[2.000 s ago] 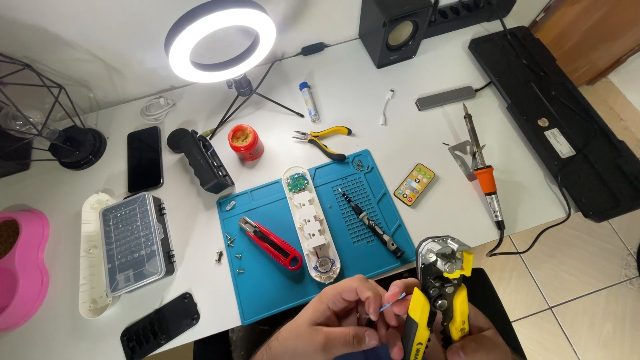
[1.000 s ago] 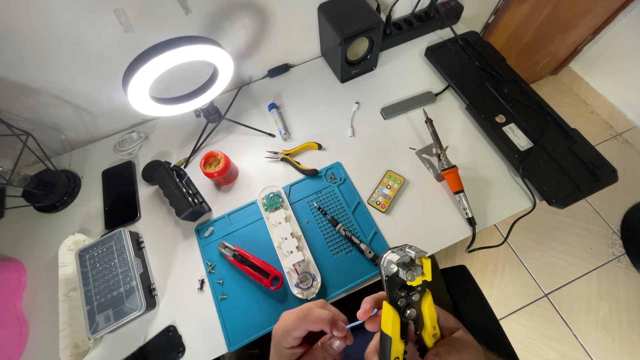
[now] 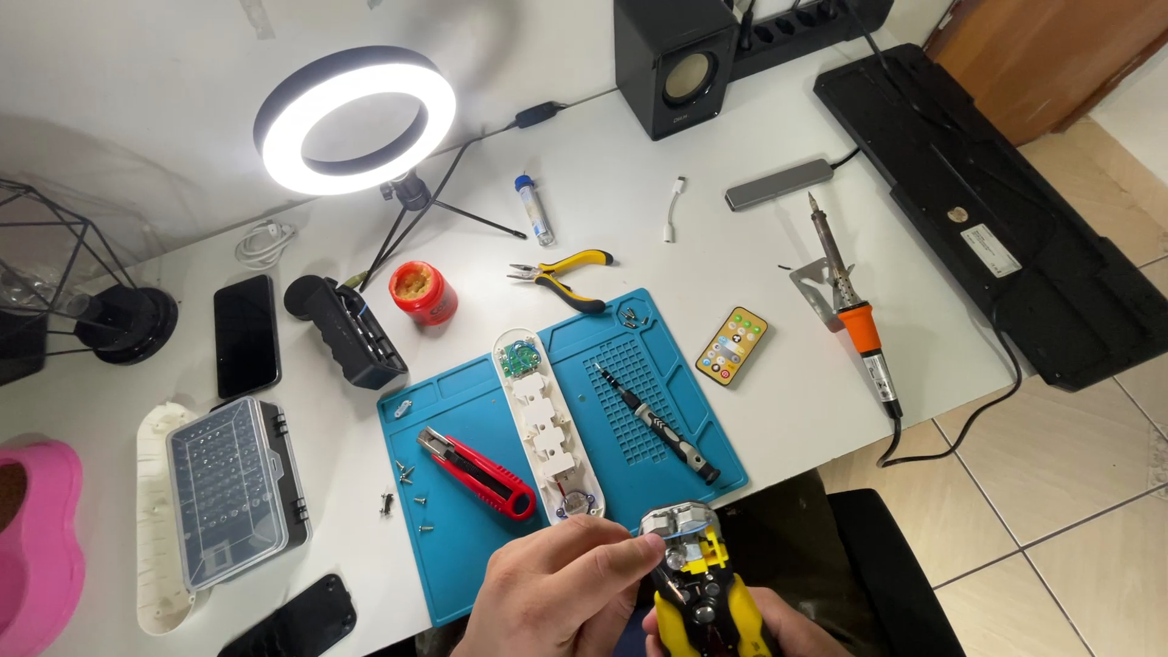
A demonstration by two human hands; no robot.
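My right hand grips the yellow and black handles of an automatic wire stripper at the bottom of the view. At its metal jaws, my left hand pinches a thin blue wire, which lies across the head of the tool. Behind my left hand, an opened white plastic housing with a green circuit board lies on a blue silicone work mat. A red utility knife is left of the housing and a precision screwdriver right of it. Small screws lie near the knife.
A soldering iron rests on its stand at the right, near a small remote control. Pliers, a red jar and a lit ring light stand or lie behind the mat. A clear-lidded case is at the left.
My left hand has moved right, up to the stripper's head, and the wire now lies across its jaws; before, the wire was held beside the tool.
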